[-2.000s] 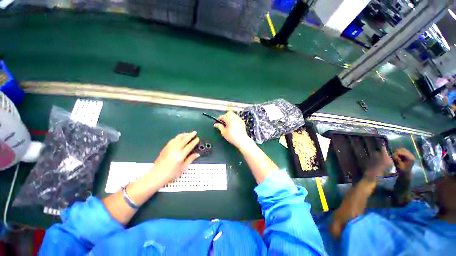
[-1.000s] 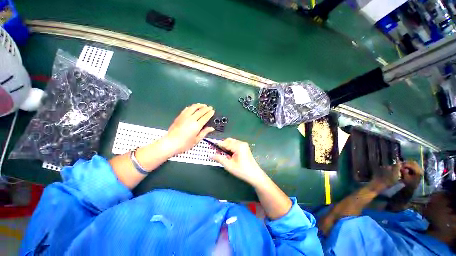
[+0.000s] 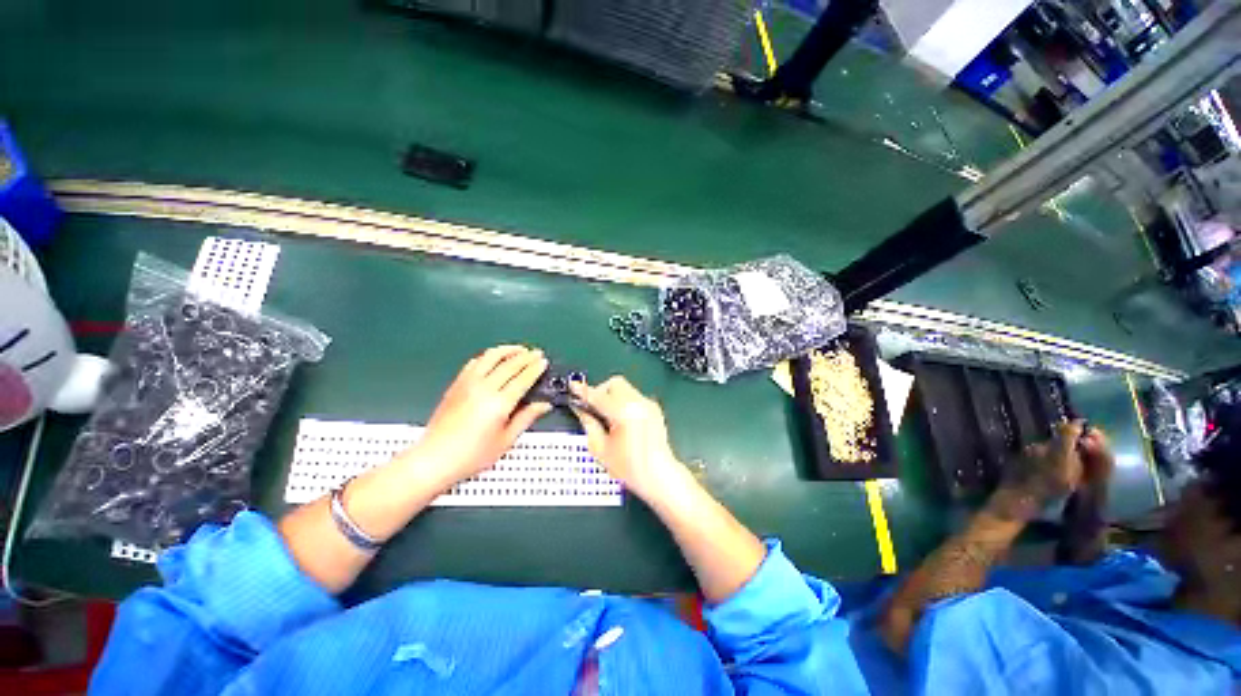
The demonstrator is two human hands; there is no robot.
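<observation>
A small black plastic housing (image 3: 555, 388) with round openings lies in front of me between my hands. My left hand (image 3: 487, 408) is bare and holds the housing at its left side. My right hand (image 3: 626, 427) has its fingertips at the housing's right side; whether it still holds the black pen-like stick cannot be seen. The white sheet of black dots (image 3: 531, 471) lies flat just below, partly under my left forearm. The open bag of rings (image 3: 755, 318) lies on its side at the right, with loose rings (image 3: 636, 326) beside its mouth.
A zip-lock bag of rings (image 3: 170, 422) lies left, over a spare dot sheet (image 3: 234, 273). A pale rail (image 3: 408, 245) edges the belt, which carries a black housing (image 3: 437, 166). A parts tray (image 3: 845, 408), compartment tray (image 3: 991, 419) and neighbour's hands (image 3: 1068, 462) are at right.
My right hand, last seen with the black stick over the dot sheet, has moved up to the housing. The stick no longer shows clearly. The camera view has shifted.
</observation>
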